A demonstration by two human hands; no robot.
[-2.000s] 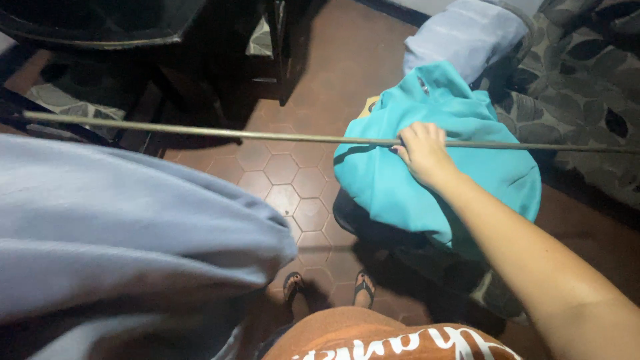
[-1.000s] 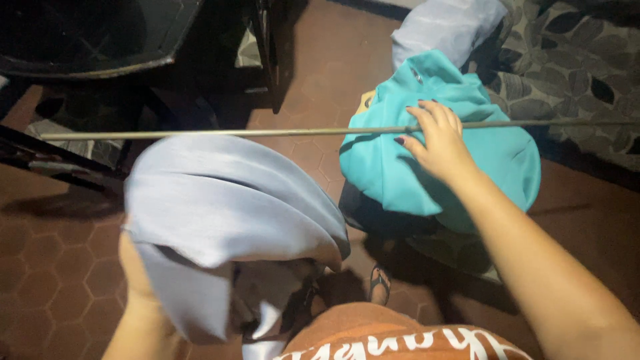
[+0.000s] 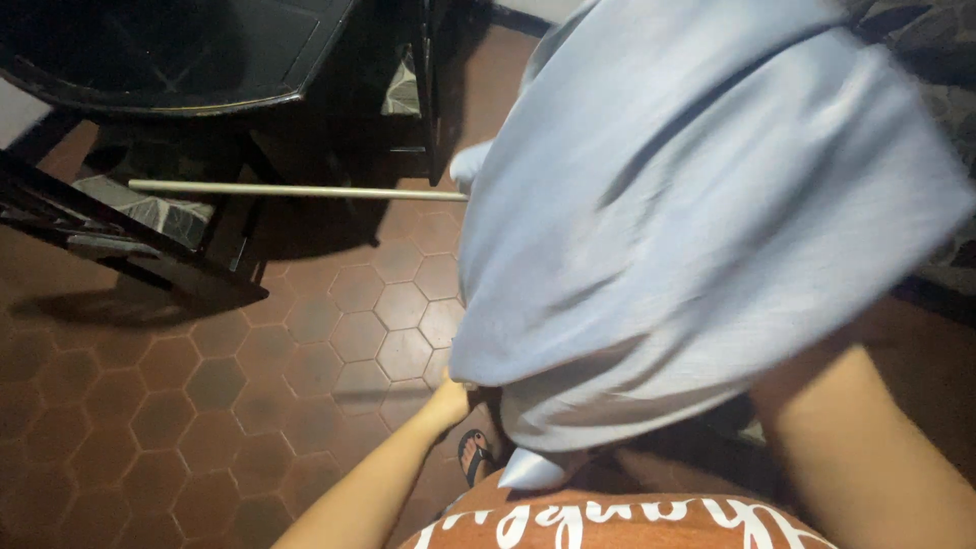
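A large light blue-grey cloth [image 3: 656, 229] spreads over the middle and right of the view, bunched and partly blurred. My left hand [image 3: 455, 398] is at the cloth's lower left edge, its fingers mostly hidden beneath it. My right hand is hidden by the cloth; only the right forearm shows at the lower right. A thin metal rod [image 3: 305, 191] runs level from the left and passes out of sight behind the cloth. The teal cloth of the earlier frames does not show.
A black table [image 3: 152, 53] stands at the upper left, with a dark wooden chair [image 3: 114, 236] below it. The floor [image 3: 221, 381] has brown hexagonal tiles. A sandalled foot [image 3: 474, 451] is below the cloth. Patterned upholstery [image 3: 942, 42] lies at the upper right.
The blue-grey cloth has moved from the left to the right, over the rod, and now covers the place of the teal cloth. My right hand, seen at the rod before, is now hidden.
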